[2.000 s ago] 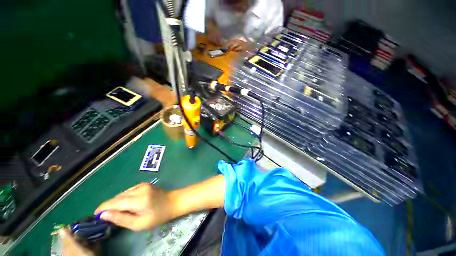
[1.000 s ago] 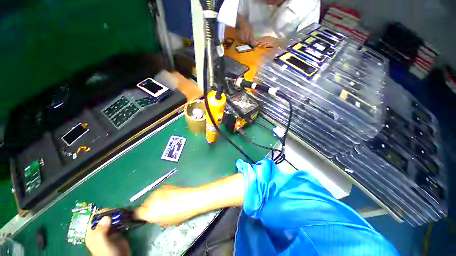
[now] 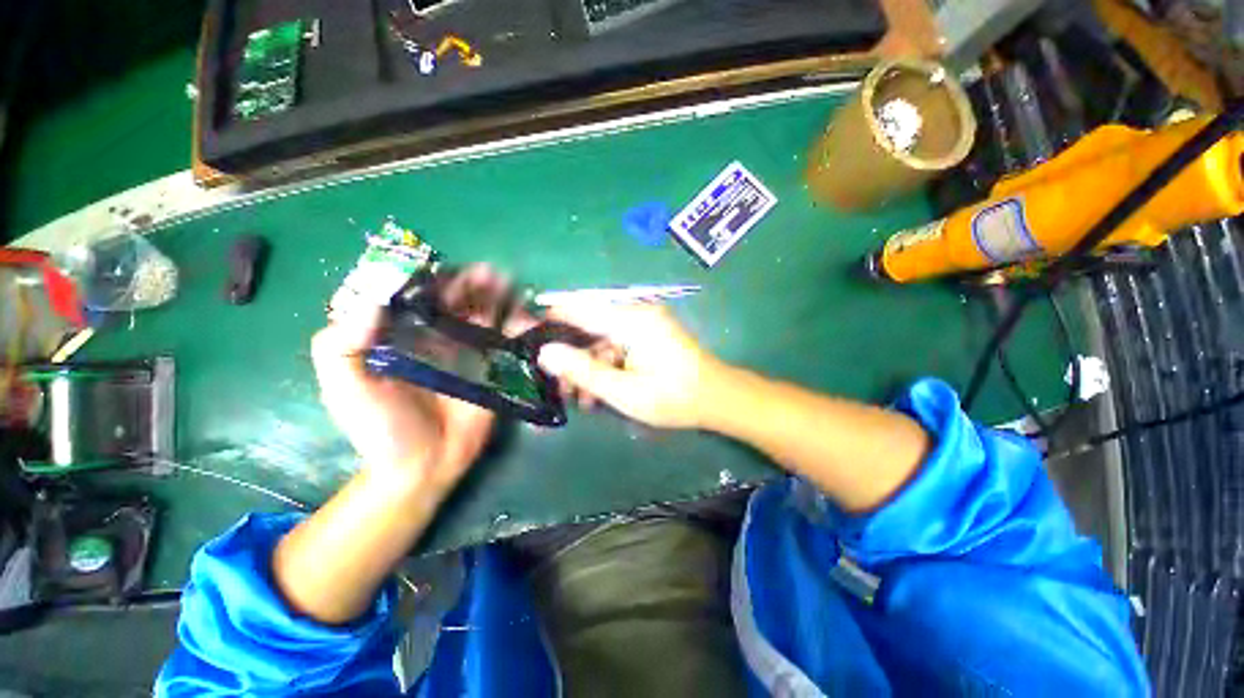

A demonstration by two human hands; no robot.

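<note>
My left hand (image 3: pixel 389 409) holds a black frame with a large opening (image 3: pixel 471 385), its blue edge showing at the lower left. My right hand (image 3: pixel 641 366) grips the frame's right end. Green shows through the opening. The frame is held above the green mat and blurs near the fingers. A green and white circuit board (image 3: pixel 375 273) lies on the mat just behind my left hand. Thin silver tweezers (image 3: pixel 621 293) lie behind my right hand. A white and dark-blue battery (image 3: pixel 723 213) lies further back on the mat.
A black foam tray (image 3: pixel 546 68) spans the back. A brown cup (image 3: pixel 853 157) and an orange electric screwdriver (image 3: pixel 982 235) with black cable are at the right. A small dark part (image 3: pixel 246 269), a clear bag (image 3: pixel 126 273) and a reel holder (image 3: pixel 102 416) are at the left.
The view has swung down and left, so both hands and forearms now show. The dark phone part is now lifted, with its opening visible and a hand at each end.
</note>
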